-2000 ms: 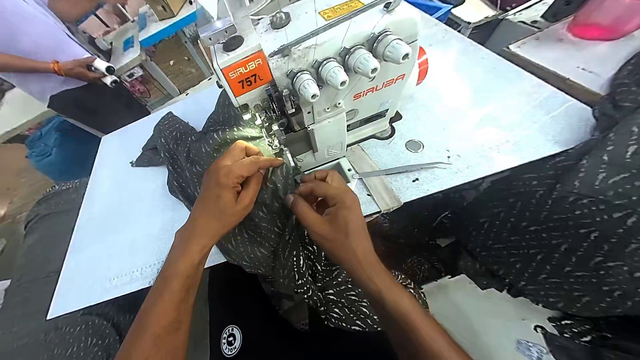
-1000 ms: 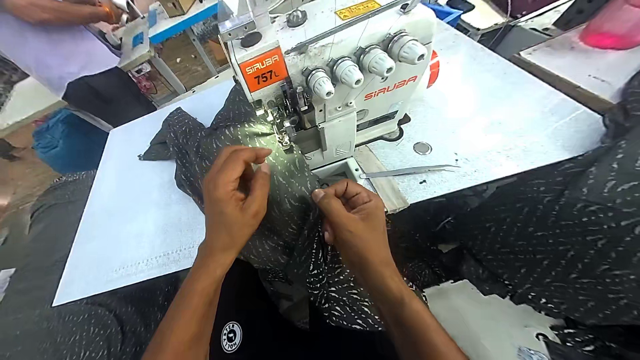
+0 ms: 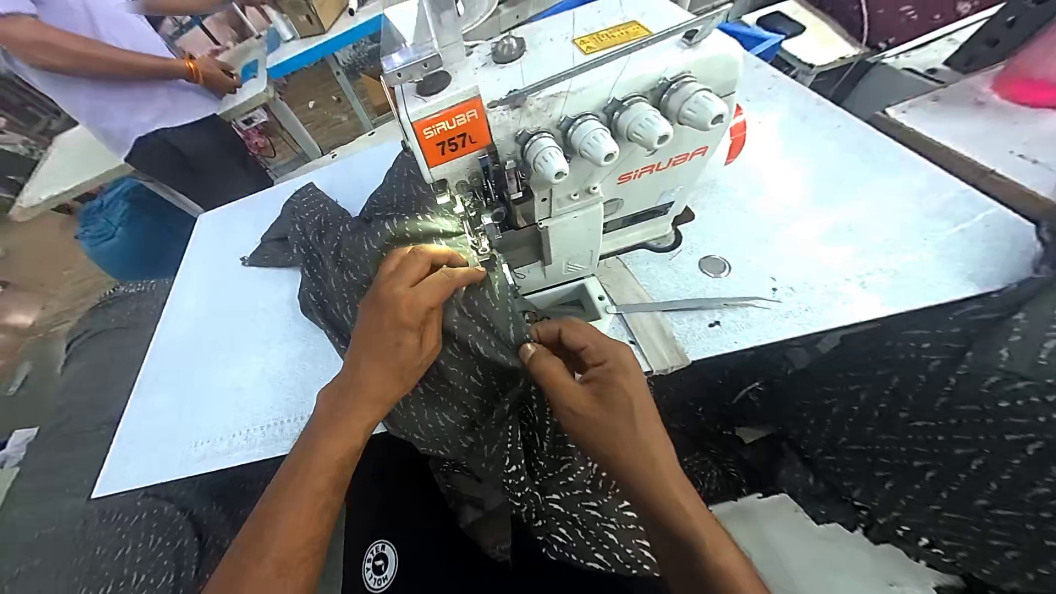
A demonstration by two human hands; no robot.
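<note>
A Siruba overlock sewing machine (image 3: 577,148) stands on the white table, its lamp lighting the presser foot area. Dark grey fabric with white flecks (image 3: 470,346) lies under the foot and hangs over the front edge toward my lap. My left hand (image 3: 404,322) rests on the fabric just in front of the foot, thumb and index finger together at its edge. With thumb and index finger, my right hand (image 3: 590,375) pinches the fabric's right edge, lower down and nearer to me. Metal tweezers (image 3: 693,304) lie right of the machine's front cover, apart from both hands.
More flecked dark fabric is heaped at the right (image 3: 932,412) and hangs at the left (image 3: 115,429). The white tabletop (image 3: 239,355) extends on both sides of the machine. A person in a light shirt (image 3: 107,74) stands beyond, at the upper left, near another table.
My left hand, raised off the fabric a second ago, is down on it near the presser foot. The other person's hands have shifted.
</note>
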